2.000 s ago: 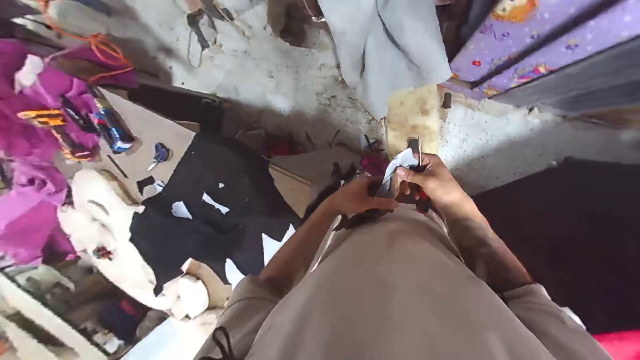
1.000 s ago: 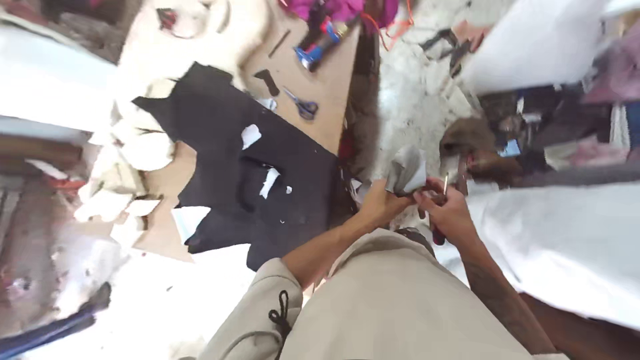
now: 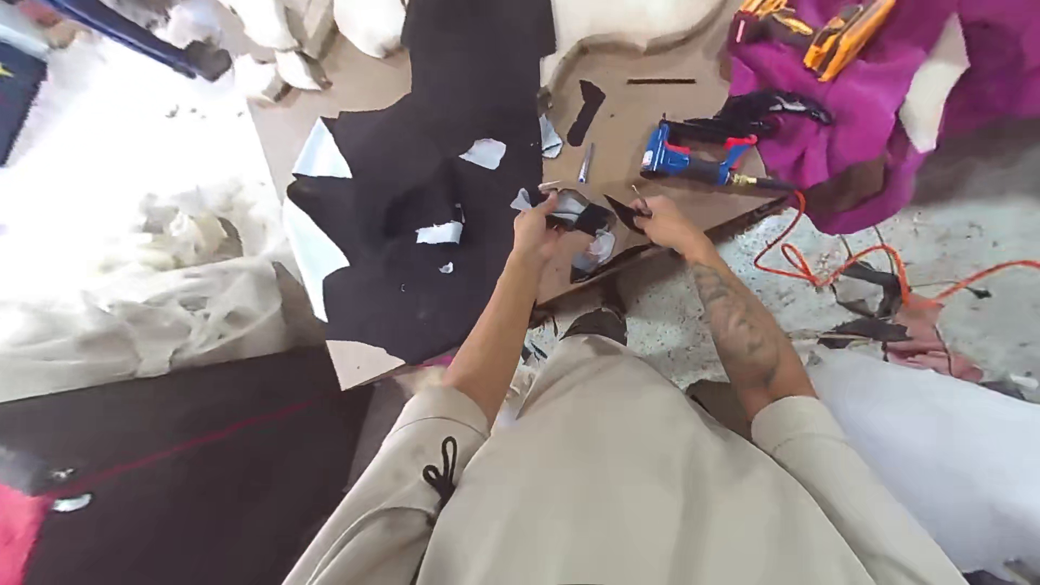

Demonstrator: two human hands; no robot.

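Observation:
My left hand (image 3: 538,229) grips a bunch of grey and black fabric scraps (image 3: 573,210) over the right edge of a black fabric piece (image 3: 374,203). To its right, my right hand (image 3: 662,221) is closed on a dark, pointed tool (image 3: 624,213), whose kind I cannot tell; a thin metal part shows above the fingers. White scraps, one a strip (image 3: 439,233), lie on the black fabric. A small pen-like tool (image 3: 585,162) rests on the brown board, above the hands.
A blue and black air stapler (image 3: 691,154) with an orange hose (image 3: 792,256) lies at the board's right edge. Behind it are magenta fabric (image 3: 861,130) and a yellow-orange tool (image 3: 845,41). White padding (image 3: 276,24) sits at the top left. Scraps litter the floor on the right.
The view has swung strongly. My hands, close together over the floor earlier, are now apart above the board's edge, beside the black fabric.

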